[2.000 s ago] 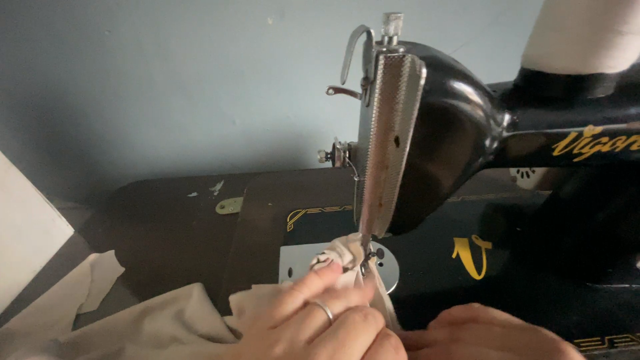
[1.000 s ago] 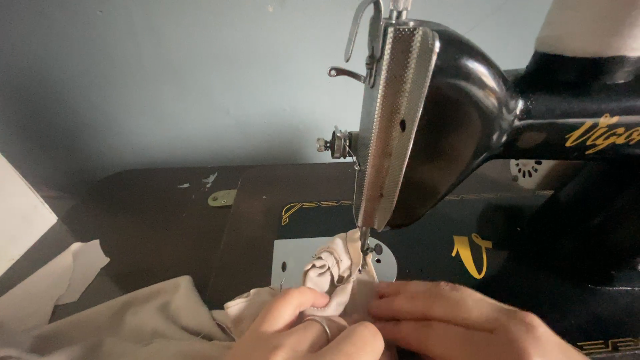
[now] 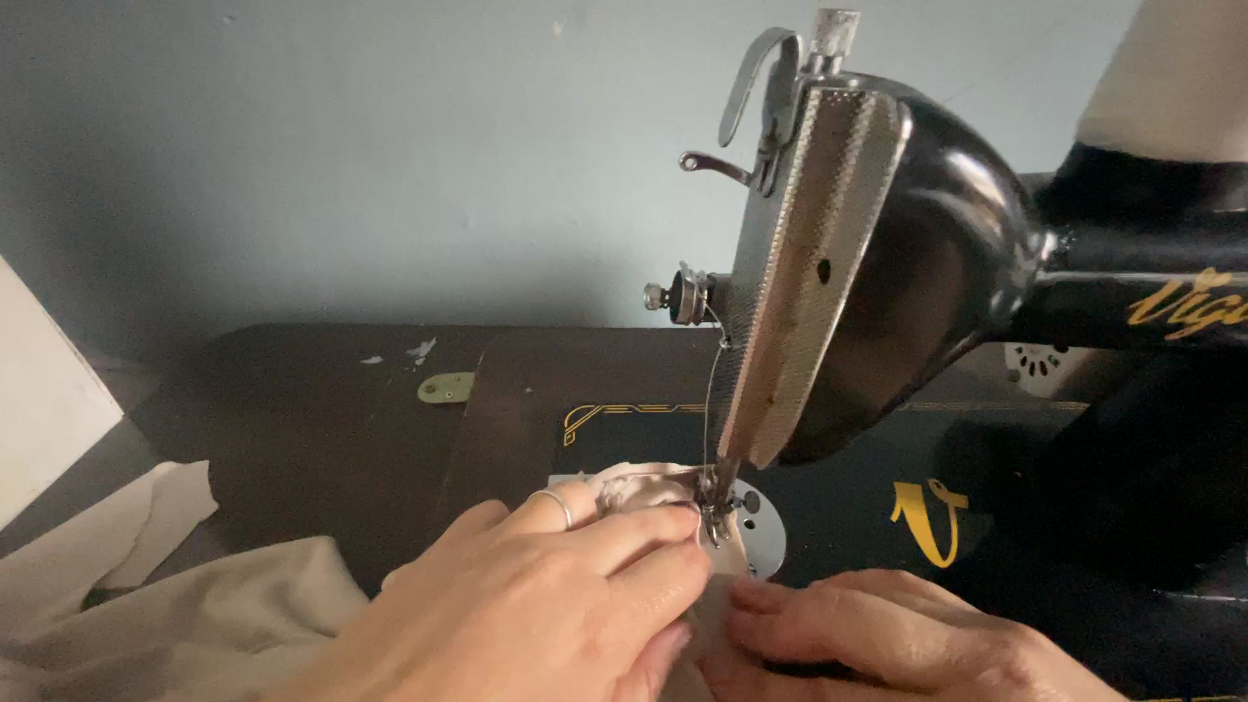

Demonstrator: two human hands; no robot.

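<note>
My left hand (image 3: 565, 585), with a ring on one finger, presses on gathered light beige fabric (image 3: 648, 487) just left of the needle. My right hand (image 3: 877, 634) lies on the same fabric in front of the presser foot (image 3: 717, 522), fingers close together. The fabric runs under the foot of a black sewing machine (image 3: 946, 244) and over its metal needle plate (image 3: 765, 526). Thread comes down from the tension knob (image 3: 687, 297) toward the needle. Part of the fabric is hidden beneath both hands.
More beige cloth (image 3: 224, 604) is spread at the lower left, with a loose cloth piece (image 3: 166, 517) behind it. A white panel (image 3: 49, 409) stands at the left edge. The dark table (image 3: 331, 429) bears a metal hinge plate (image 3: 448, 387) and small scraps (image 3: 421, 351). A grey wall rises behind.
My left hand has moved forward over the gathered fabric, covering more of it beside the needle. The right hand's fingertips now sit slightly nearer to me, below the presser foot.
</note>
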